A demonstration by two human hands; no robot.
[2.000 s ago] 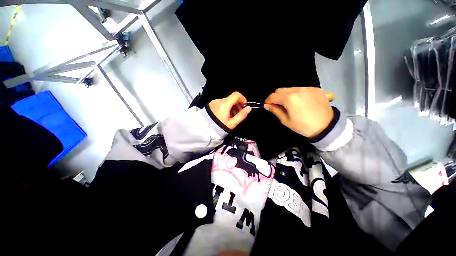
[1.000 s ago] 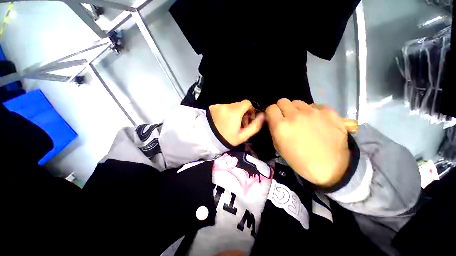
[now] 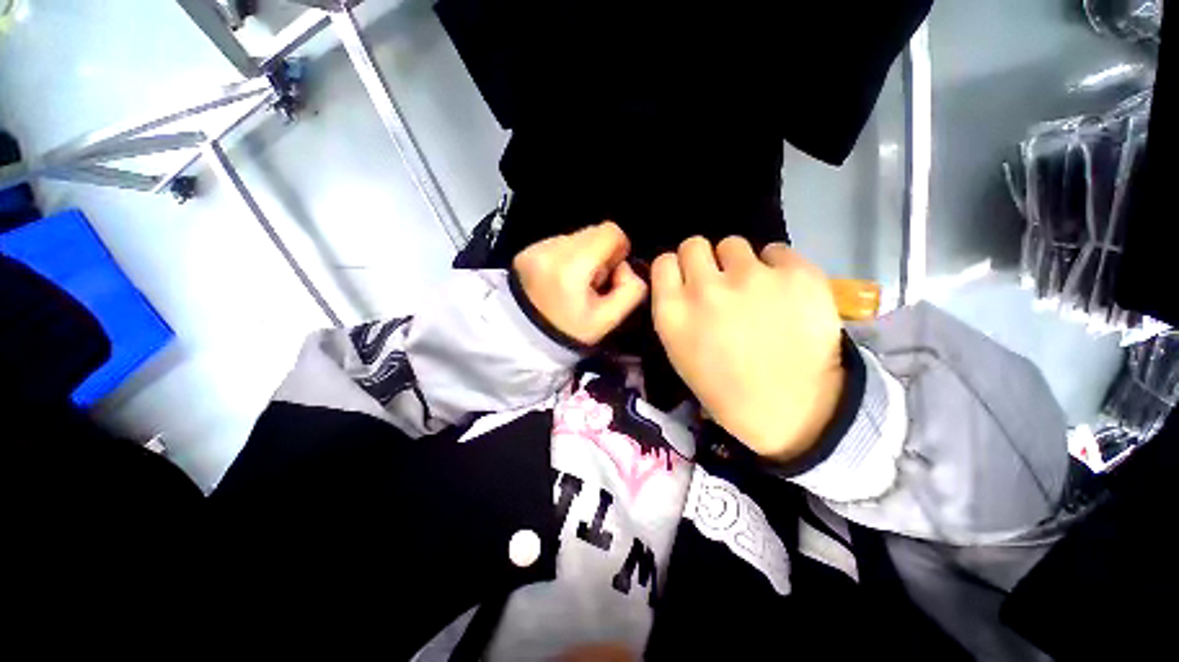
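A large black garment hangs in front of me from the top of the view down to my lap. My left hand is closed with its fingertips pinching at the garment. My right hand is beside it, back of the hand up, fingers curled. A yellow-orange handle pokes out on the right side of my right hand; the rest of the tool is hidden. The fingertips of the two hands nearly meet, and the spot between them is too dark to make out.
A silver-grey rack frame with dark casters stands at the upper left, and a pale upright at the right. A blue bin or sheet lies at the left. Clear-bagged dark items hang at the right.
The shiny line between my fingertips two seconds ago is now hidden. My right hand has turned back-up, its fingers curled over. The surroundings have shifted left in view.
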